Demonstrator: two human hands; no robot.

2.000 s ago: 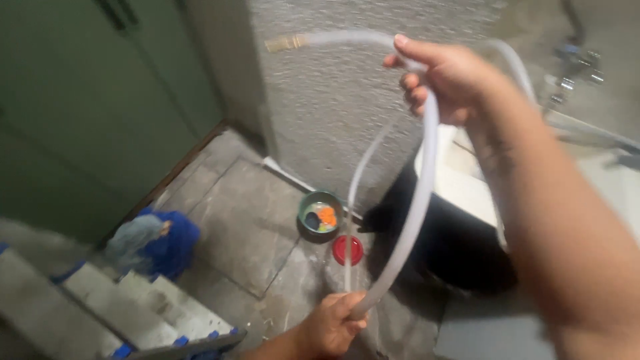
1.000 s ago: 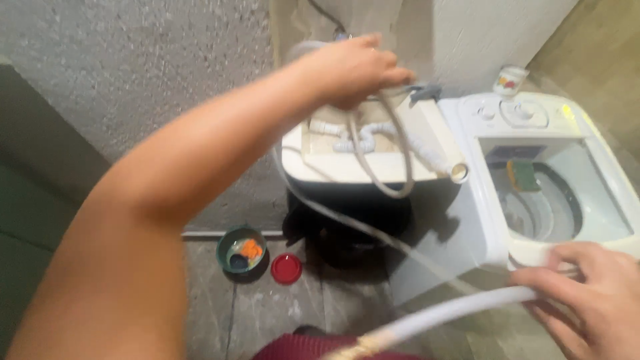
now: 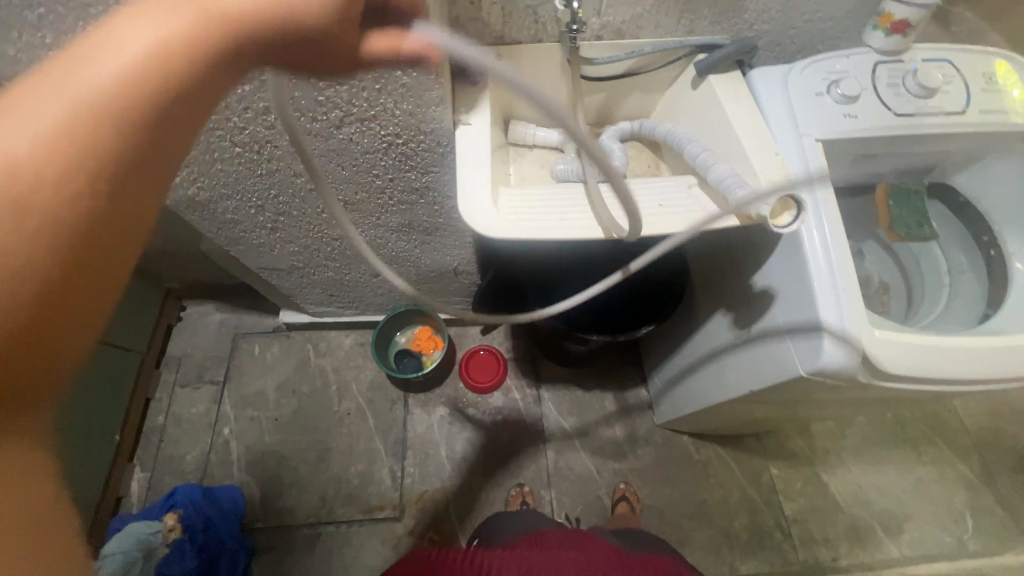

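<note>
My left hand (image 3: 376,40), cut off by the top edge, grips a translucent plastic hose; the arm comes in from the left. From this hand one stretch of hose (image 3: 552,100) drops into a loop over the utility sink and rises to the metal faucet (image 3: 573,24). Another stretch hangs from near the hand in a wide curve past the wall and up to the right, blurring over the washing machine (image 3: 832,352). My right hand is out of view. In the off-white sink (image 3: 480,200) lies a white corrugated drain hose (image 3: 688,148), its open end at the front right corner.
A green-and-orange sponge (image 3: 908,212) is in the washer opening. A floral cup (image 3: 900,24) stands behind the controls. On the tiles are a green bowl (image 3: 378,352) with orange pieces, a red lid (image 3: 483,369) and blue cloth (image 3: 212,520). A black tub (image 3: 592,320) sits under the sink.
My left hand has moved from over the sink to the upper left, raising the hose. My right hand, on the hose near the washer's front one second ago, has left the view.
</note>
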